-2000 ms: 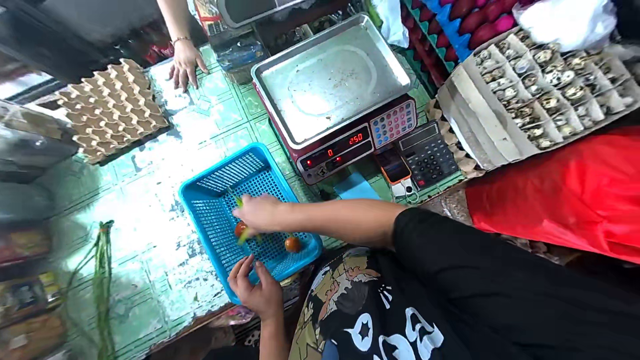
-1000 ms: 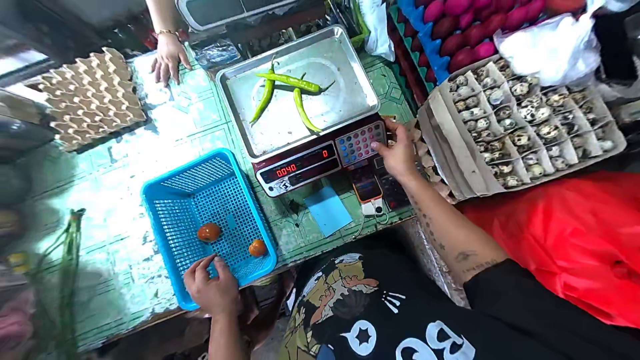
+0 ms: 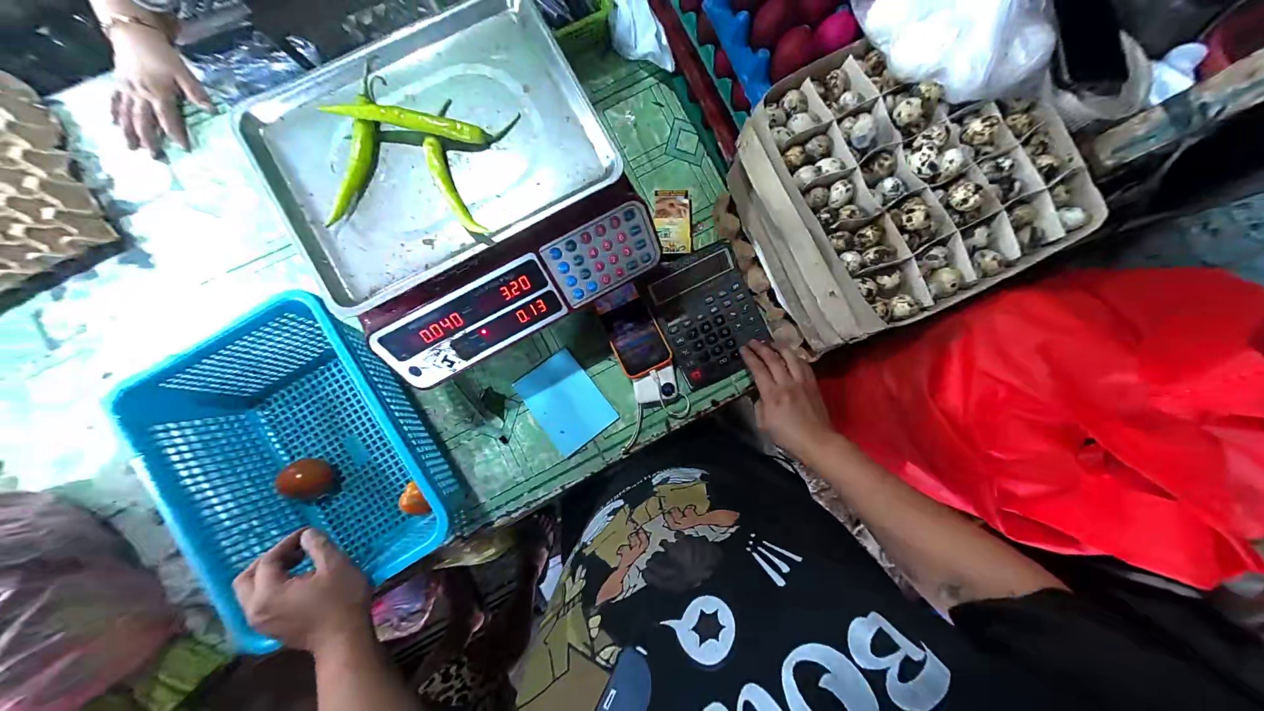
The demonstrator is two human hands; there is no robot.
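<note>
Several long green chili peppers (image 3: 405,120) lie on the metal pan of a digital scale (image 3: 464,316), whose red digits are lit. My right hand (image 3: 790,395) rests its fingertips on the lower right corner of a black desk calculator (image 3: 711,326). At the near side of the blue plastic basket (image 3: 212,583) is my left hand (image 3: 306,588), fingers curled, over the rim; whether it grips the rim I cannot tell. Inside the basket lie a red-brown tomato (image 3: 306,479) and an orange one (image 3: 414,499).
Another person's hand (image 3: 148,84) rests on the table beyond the scale. A divided carton of quail eggs (image 3: 918,188) stands at right, near a red plastic bag (image 3: 1047,415). A phone (image 3: 635,336) and blue paper (image 3: 566,400) lie before the scale; egg trays (image 3: 44,188) at far left.
The chilies have been on the scale pan since one second ago. My right hand has moved from the scale's keypad to the calculator. The scale's digits have changed. The view has shifted closer.
</note>
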